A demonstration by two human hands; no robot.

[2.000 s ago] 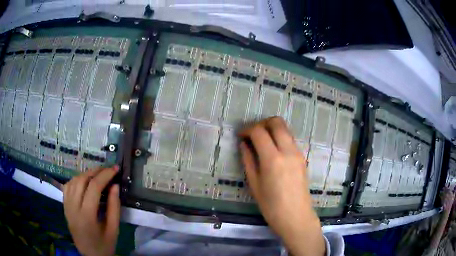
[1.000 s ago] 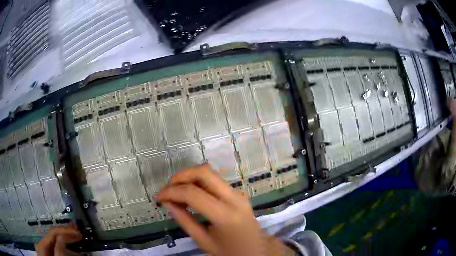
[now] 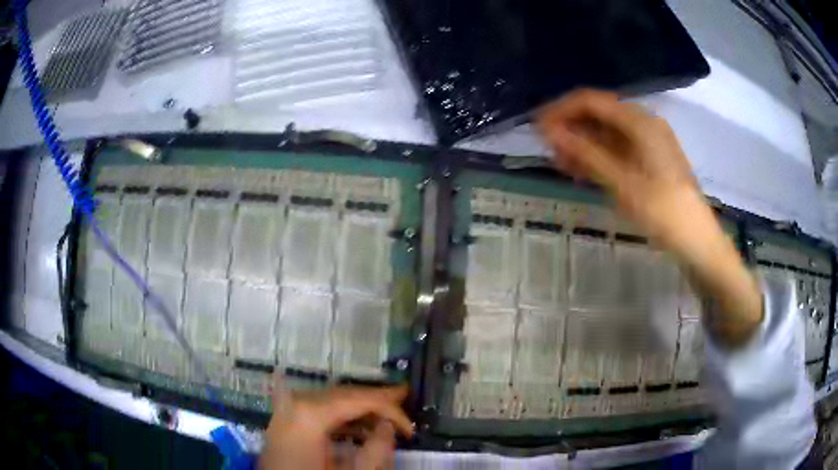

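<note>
Two PCB panels lie in black-framed carriers: one on the left (image 3: 253, 248) and one in the middle right (image 3: 542, 330). Black components show in rows near their top and bottom edges. My left hand (image 3: 335, 427) is at the lower edge of the left panel, beside the divider between the carriers, blurred and cut off by the bottom edge; whether it holds anything cannot be told. My right hand (image 3: 625, 151) is raised over the near edge of the black parts bin (image 3: 570, 46), blurred, fingers bent; its fingertips show no clear part.
Shiny loose parts lie in the bin's left corner. Clear ribbed trays (image 3: 308, 46) lie on the white shelf at the upper left. A blue coiled cord (image 3: 55, 138) crosses the left panel. A third carrier (image 3: 799, 285) is at the far right. The white rail (image 3: 193, 422) runs nearest me.
My right hand has moved from the lower part of the panel up to the black bin. The view has shifted, and the blue cord and the whole left panel now show.
</note>
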